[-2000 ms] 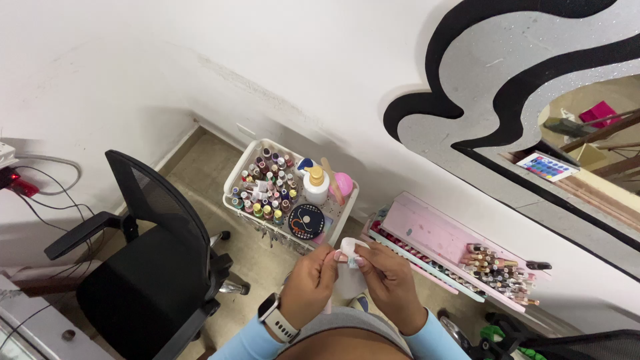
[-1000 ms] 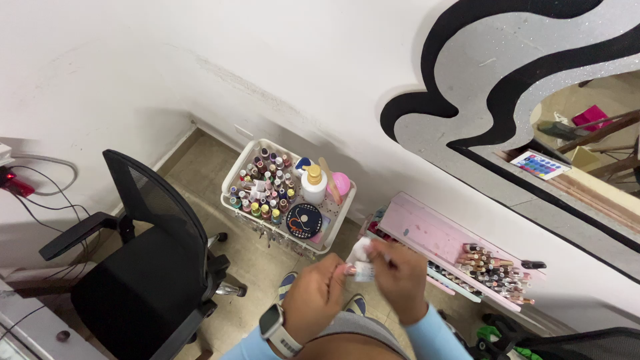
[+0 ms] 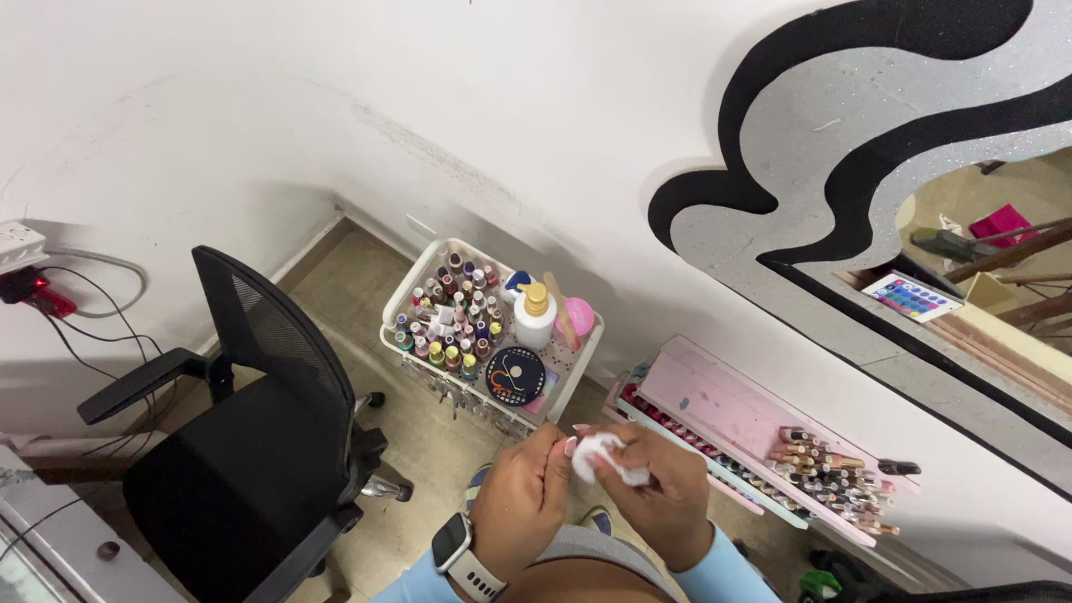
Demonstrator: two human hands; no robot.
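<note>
My right hand (image 3: pixel 662 490) pinches a crumpled white cotton pad or tissue (image 3: pixel 599 459) between thumb and fingers. Close beside it on the left, my left hand (image 3: pixel 523 490) has its fingers curled and its thumb toward the pad; whether anything is inside the curl is hidden. A watch (image 3: pixel 453 538) with a light strap is on the left wrist. Beyond the hands stands a white trolley (image 3: pixel 578 368) holding many nail polish bottles (image 3: pixel 456 314), a white pump bottle with a gold top (image 3: pixel 534 318), a round dark case (image 3: pixel 515 376) and a pink round item (image 3: pixel 576 318).
A black mesh office chair (image 3: pixel 251 452) stands at left, near cables and a red-lit plug (image 3: pixel 42 289). At right, a pink rack (image 3: pixel 712 385) bears more polish bottles (image 3: pixel 829 477). A wavy black-and-silver mirror frame (image 3: pixel 796 142) is on the wall above it.
The white pad, stretched between both hands' fingertips two seconds ago, is now bunched in my right fingers. My left hand has curled more closed.
</note>
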